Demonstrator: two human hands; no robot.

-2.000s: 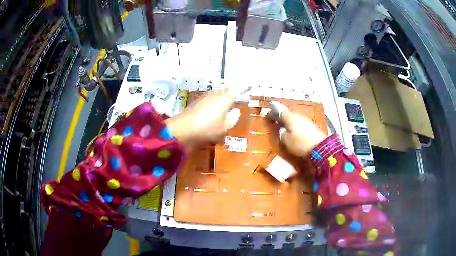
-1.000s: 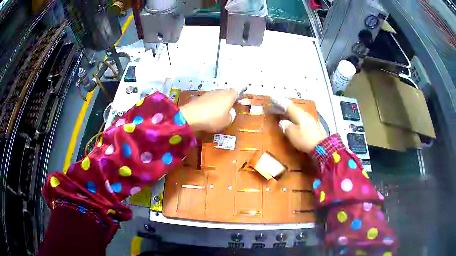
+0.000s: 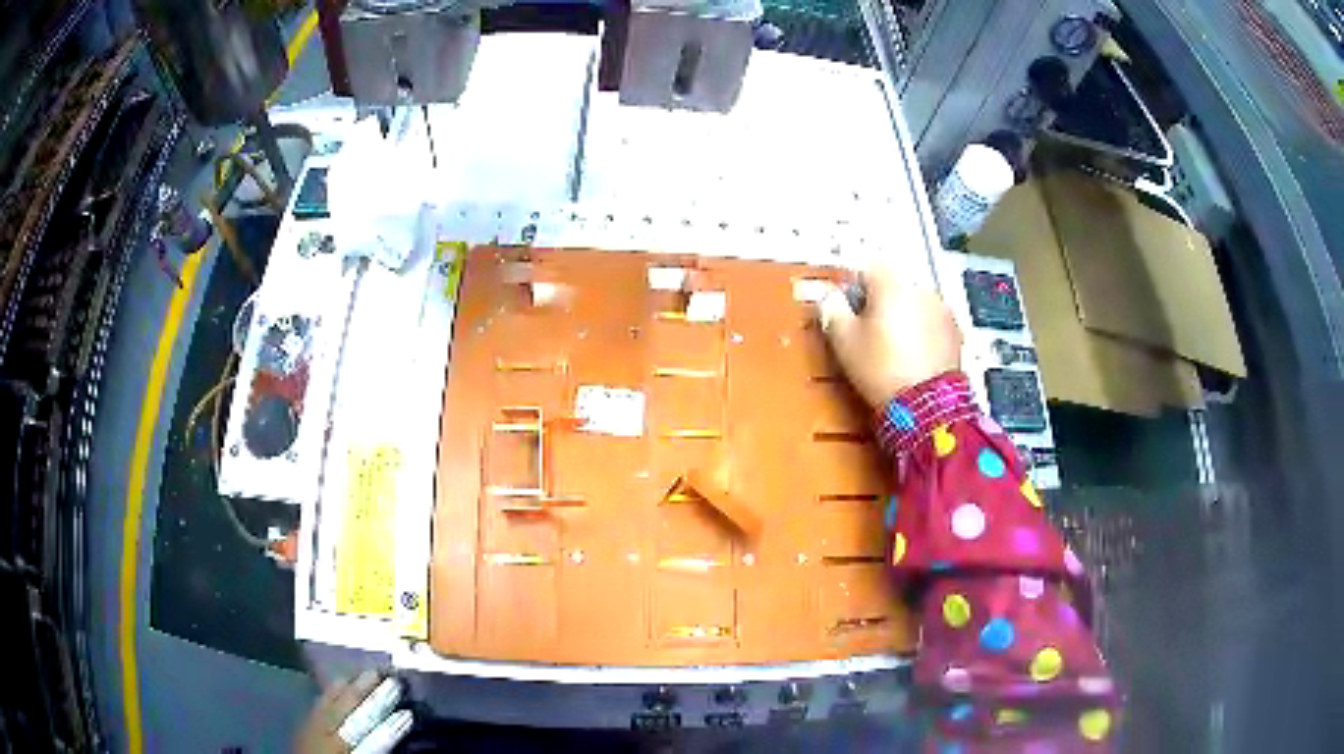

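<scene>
An orange-brown plate point(image 3: 612, 604) with slots lies on the white machine bed. A white label point(image 3: 610, 411) is left of its middle. Small pale pads point(image 3: 705, 305) sit along its far edge. A small orange-brown flap point(image 3: 722, 505) stands tilted near the middle, and a raised orange-brown frame point(image 3: 518, 457) is at the left. My right hand point(image 3: 892, 336) is at the plate's far right corner, fingertips at a pale pad point(image 3: 809, 290); whether it grips the pad is unclear. My left hand point(image 3: 354, 716), with white finger cots, is low by the bed's front left corner, cut off by the picture's edge.
Two metal heads point(image 3: 687, 56) hang over the back of the white bed point(image 3: 781, 162). Control panels point(image 3: 1014, 398) flank it. A white bottle point(image 3: 973, 192) and brown cardboard point(image 3: 1128, 295) are at the right. Crumpled clear plastic point(image 3: 391, 206) lies at the back left. Knobs line the front edge.
My left hand has left the plate and dropped to the lower left. My right hand stays at the far right part. The flap's pale face no longer shows. The view has shifted.
</scene>
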